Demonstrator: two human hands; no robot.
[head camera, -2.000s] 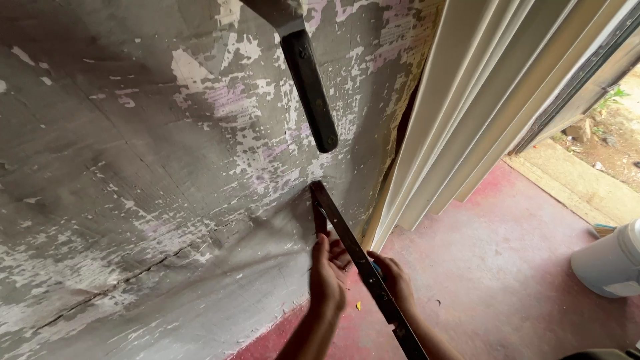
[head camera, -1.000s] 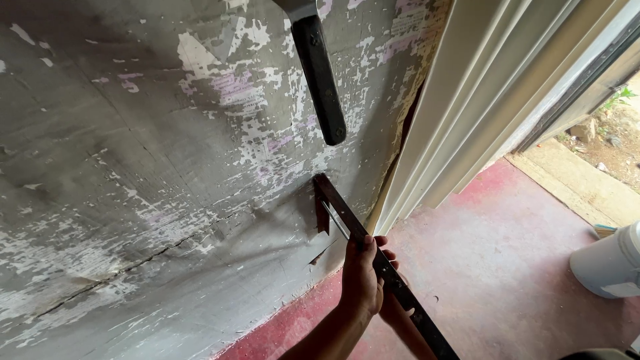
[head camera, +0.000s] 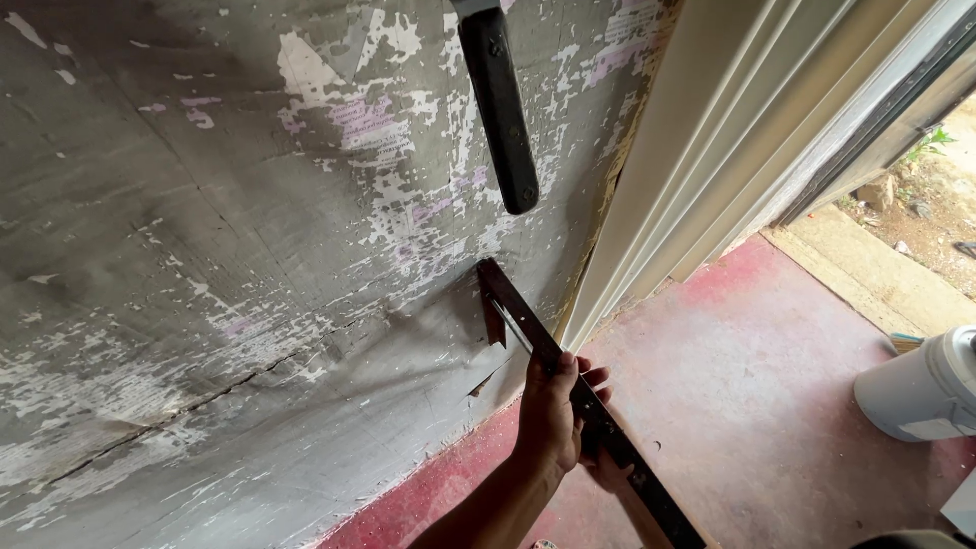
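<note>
A long dark bar (head camera: 526, 320) with small holes slants from the worn grey wall (head camera: 252, 229) down to the lower right. My left hand (head camera: 550, 415) grips its middle, thumb on top. Under the bar, mostly hidden by it and by my left hand, my right hand (head camera: 602, 457) shows only in part, and its hold is unclear. A thin shiny metal rod (head camera: 512, 326) runs beneath the bar toward my left hand. Near the bar's upper end, a short dark reddish piece (head camera: 494, 324) points downward. Above hangs a black riveted handle (head camera: 499, 114) on a metal strip, apart from the bar.
Peeling paper and a long crack (head camera: 229, 389) mark the wall. A pale ridged door frame (head camera: 686, 168) stands right of it. On the reddish floor (head camera: 732, 381) is a white bucket (head camera: 907, 389); a doorway sill (head camera: 877, 267) lies behind, with soil and stones outside.
My left hand has moved from below the bar's upper part to a grip farther along it. The shiny rod, not plain two seconds ago, shows beneath the bar.
</note>
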